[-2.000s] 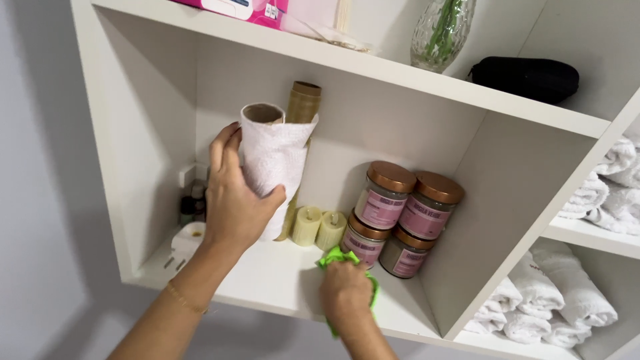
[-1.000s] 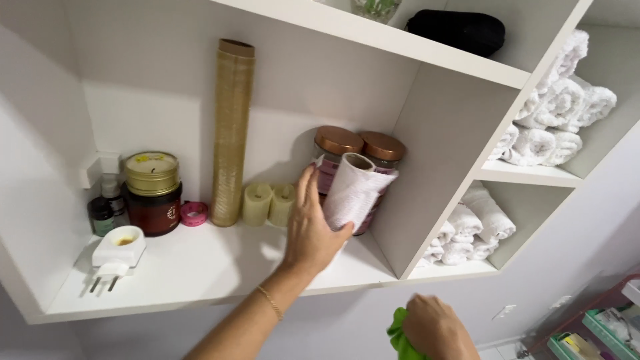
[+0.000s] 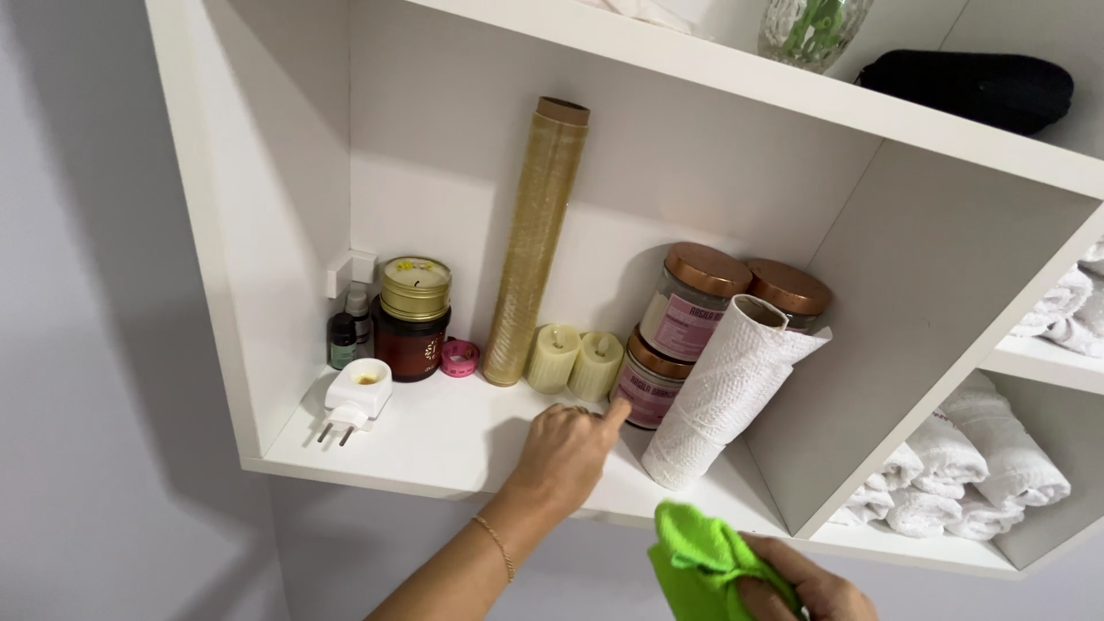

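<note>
My left hand is at the shelf floor before two cream ribbed candles, its index finger at a lower pink-labelled glass jar; whether it holds anything cannot be told. The paper towel roll stands tilted in front of stacked jars with copper lids. My right hand holds a bright green cloth below the shelf's front edge. A tall roll of plastic film stands left of the candles.
At the left stand a tin candle on a dark red jar, small bottles, a pink tape roll and a white plug-in device. Rolled white towels lie right of the divider. A black pouch lies above.
My left hand has moved the paper towel roll from beside the film roll to before the jars and let go of it. The green cloth in my right hand has left the shelf floor.
</note>
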